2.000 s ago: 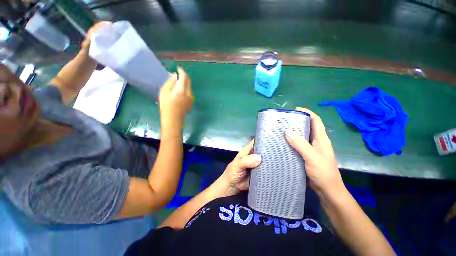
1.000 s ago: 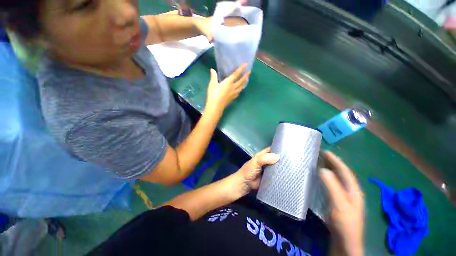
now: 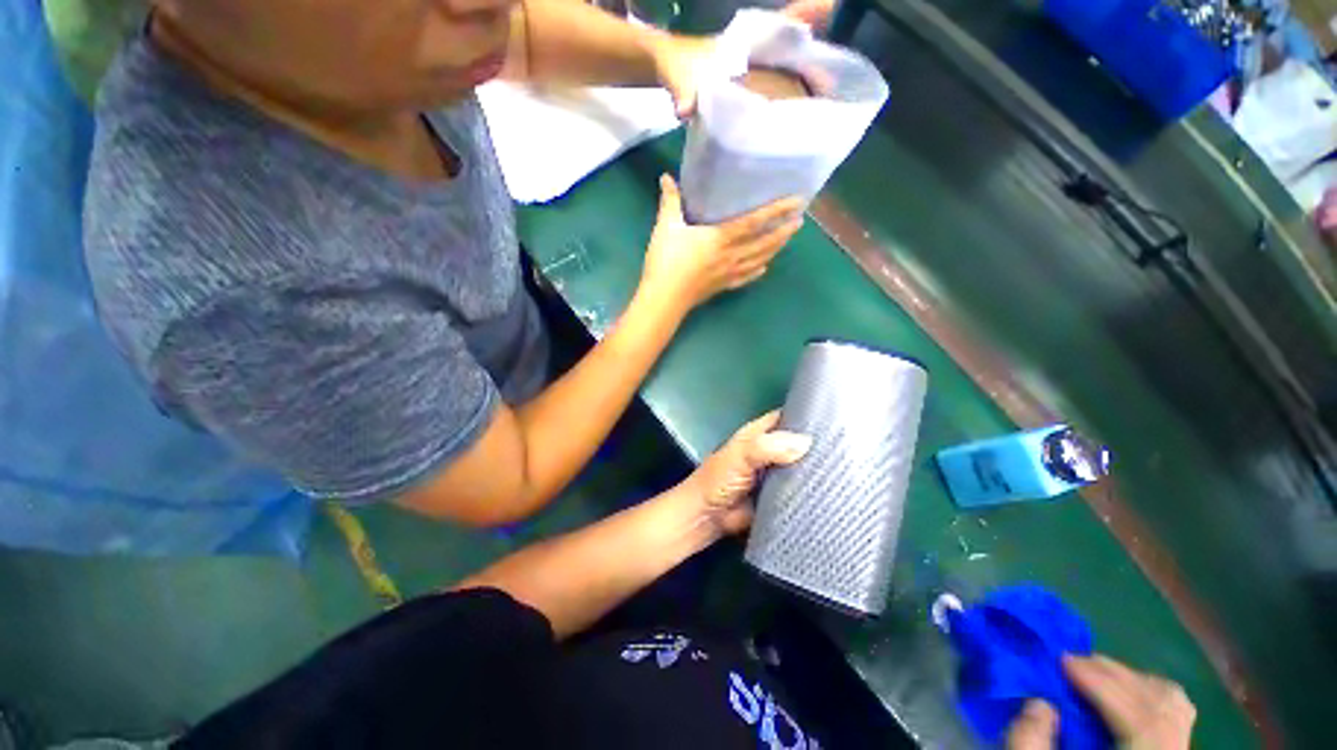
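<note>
A grey mesh-surfaced speaker (image 3: 843,476) with dark rims is held tilted over the bench's near edge. My left hand (image 3: 748,472) grips its left side, thumb on the front face. My right hand (image 3: 1107,706) is at the lower right, partly cut off by the frame's bottom edge, with its fingers on the crumpled blue cloth (image 3: 1026,652). The fingertips are pressed into the cloth. A light-blue square bottle (image 3: 1012,468) with a silvery top stands right of the speaker.
A person in a grey shirt at the left holds a white bag (image 3: 763,139) around a unit. White sheets (image 3: 565,139) lie beside them. The green bench (image 3: 689,359) has a reddish-brown edge strip. Beyond are a black cable (image 3: 1122,220) and a blue bin (image 3: 1144,52).
My right hand has left the speaker and moved to the cloth. My left hand still holds the speaker. The view has turned left, and the neighbour's bag now surrounds a unit.
</note>
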